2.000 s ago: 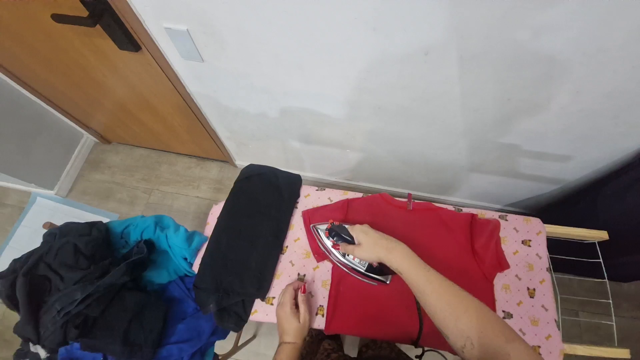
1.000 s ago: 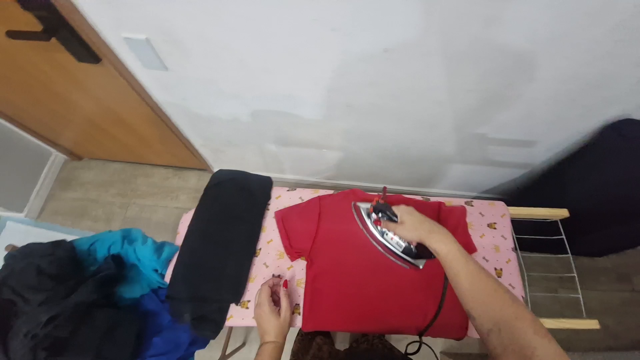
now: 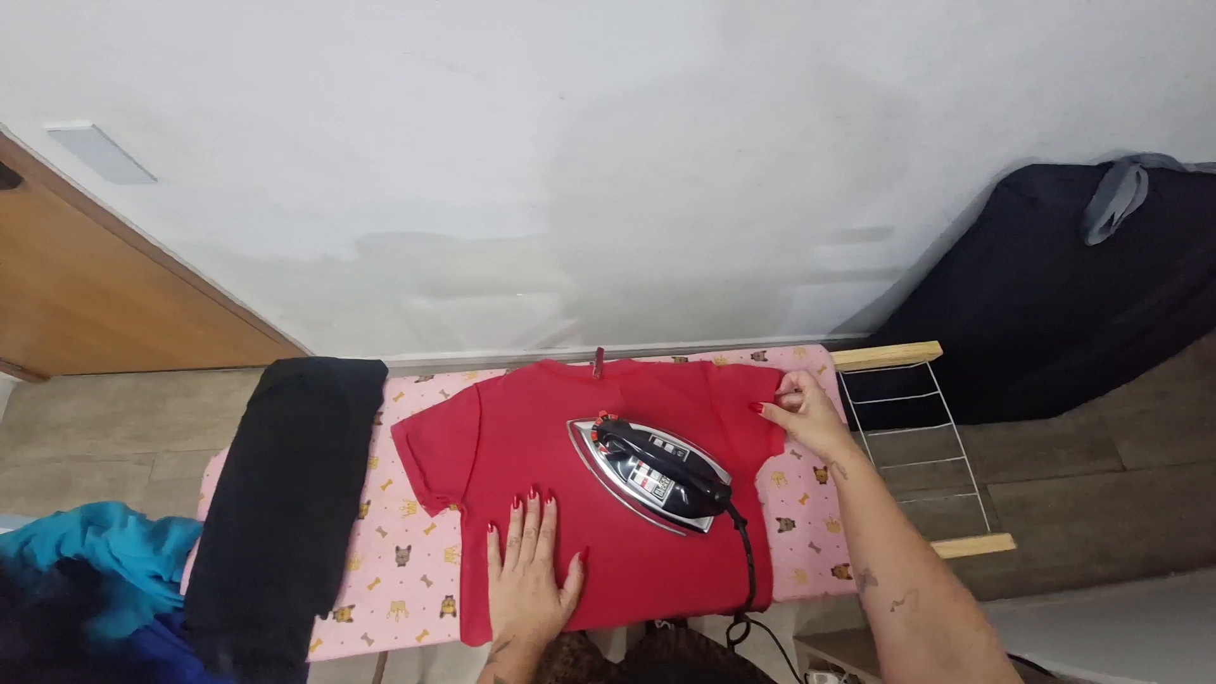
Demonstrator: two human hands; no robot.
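Note:
A red T-shirt (image 3: 617,570) lies spread on a pink patterned ironing board (image 3: 380,608), its neckline toward the wall. On the shirt's middle rests a black and silver clothes iron (image 3: 655,475), soleplate down, untouched by either hand; its cord runs off the near edge. My left hand (image 3: 532,575) lies flat on the lower left of the shirt with fingers apart. My right hand (image 3: 806,413) pinches the edge of the right sleeve. A folded black garment (image 3: 285,494) lies across the board's left part.
A heap of turquoise, blue and black clothes (image 3: 104,560) is at the lower left. The board's wood and wire iron rest (image 3: 888,356) extends at the right. A dark covered object (image 3: 1054,294) leans by the white wall (image 3: 570,190). A wooden door (image 3: 114,275) is at the left.
My right hand has let go of the iron and moved right to the sleeve. My left hand has gone from the board beside the shirt onto the shirt. The view has shifted right.

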